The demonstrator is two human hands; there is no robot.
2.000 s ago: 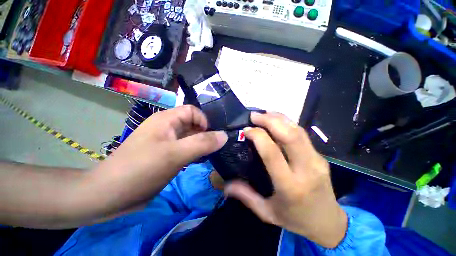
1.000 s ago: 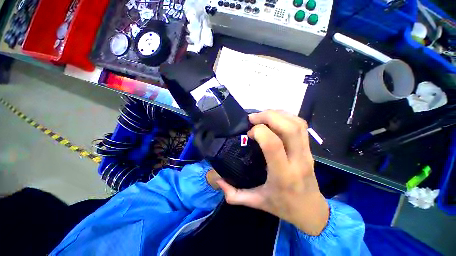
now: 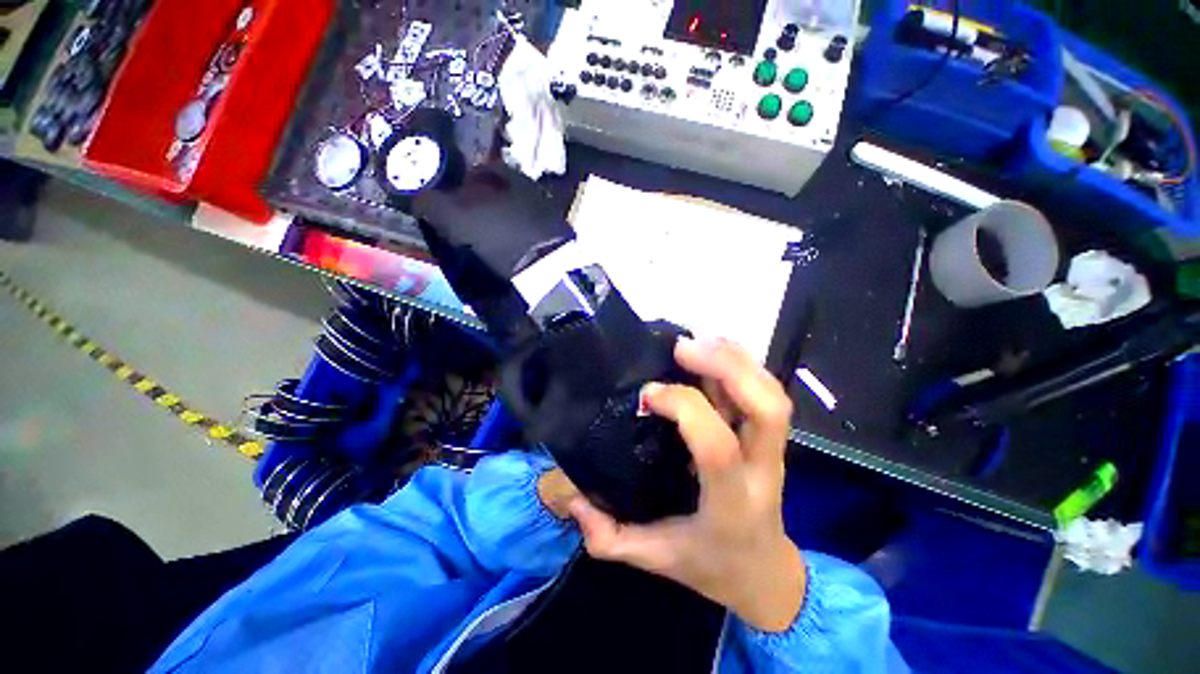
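Note:
A black headset point(image 3: 566, 356) is held over my lap at the bench edge, its wide band reaching up and left. A silver-white piece point(image 3: 559, 283) shows near the band's end. My right hand point(image 3: 717, 481) grips the ear cup housing point(image 3: 632, 441) from the right, with fingers on its upper face near a small red-and-white mark and thumb below. My left hand point(image 3: 558, 494) shows only at the wrist by the blue cuff. The rest is hidden behind the ear cup, so its fingers cannot be seen.
White paper point(image 3: 691, 257) lies behind the headset. A pale tester point(image 3: 698, 99) stands at the back. A black parts tray point(image 3: 309, 165) and red bin point(image 3: 171, 105) are at upper left. A tape roll point(image 3: 994, 254) stands right. A blue bin point(image 3: 309, 408) of coiled headbands is below left.
Another person's bare hand and forearm, on the headset from the left two seconds ago, have gone. The headset and my right hand have shifted slightly down in view; my right fingers now partly cover the red-and-white mark.

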